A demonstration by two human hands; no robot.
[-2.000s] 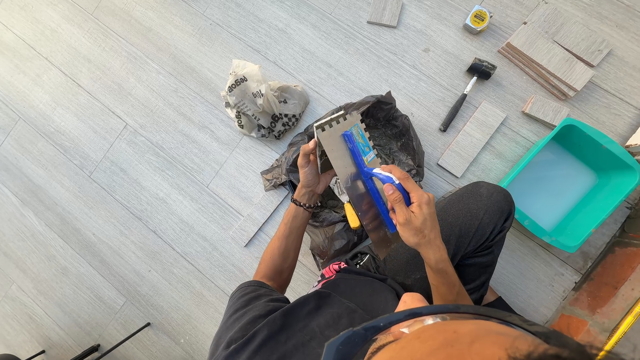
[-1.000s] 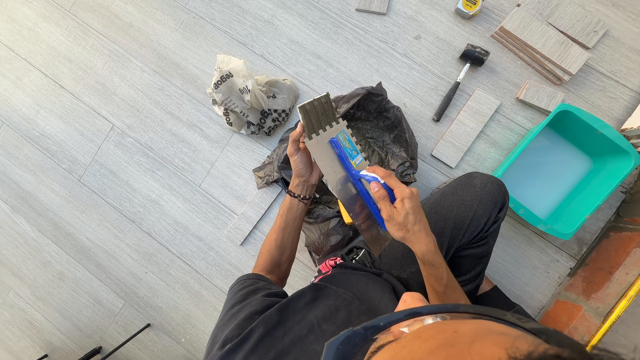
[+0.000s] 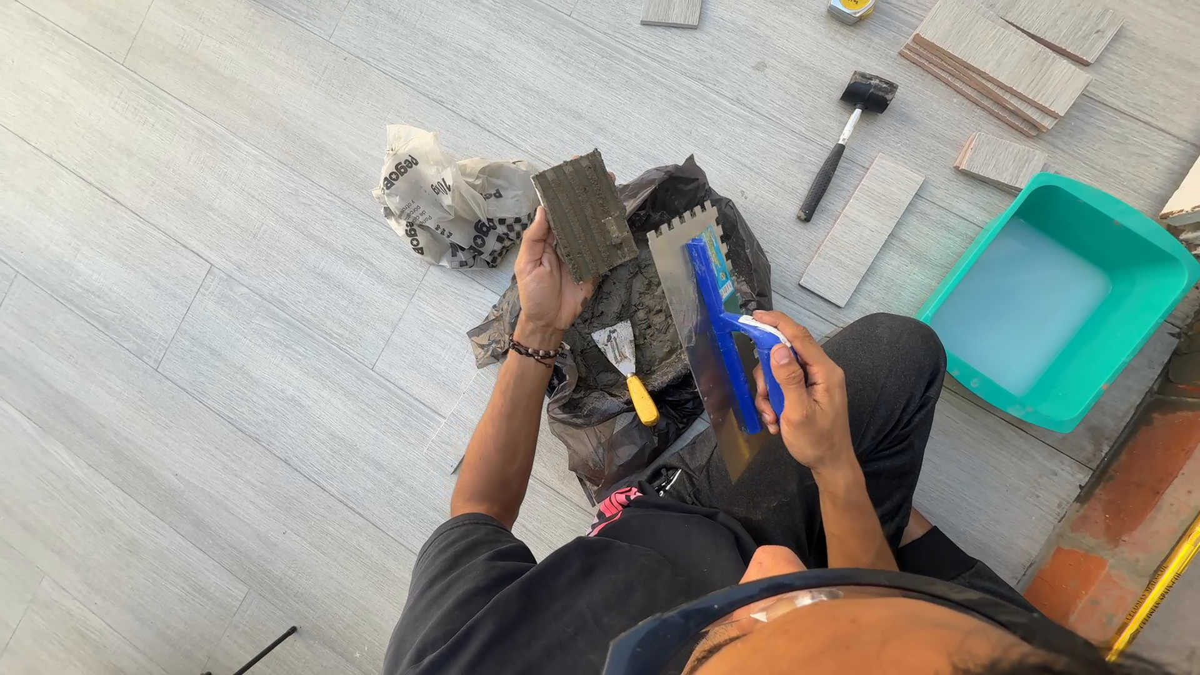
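Observation:
My left hand (image 3: 548, 281) holds a small tile piece (image 3: 586, 216) by its edge, its upturned face coated with grey mortar combed into ridges. In my right hand (image 3: 802, 389) is the blue handle of a notched steel trowel (image 3: 698, 319), held apart from the tile, its toothed edge pointing away from me. Between and below them lies a black plastic bag (image 3: 741, 234) holding wet grey mortar (image 3: 647, 309). A putty knife (image 3: 628, 370) with a yellow handle rests on the mortar and bag.
A crumpled printed bag (image 3: 450, 202) lies beyond my left hand. To the right are a rubber mallet (image 3: 848, 141), a loose tile strip (image 3: 862, 230), stacked tile pieces (image 3: 1003, 61), a tape measure (image 3: 851, 9) and a teal basin (image 3: 1059, 300) of cloudy water. A yellow level or rule (image 3: 1158, 586) lies lower right.
The trowel, earlier against the tile, has moved away to the right. The tile is now turned so that its ridged mortar face shows fully, and the putty knife has come into fuller view.

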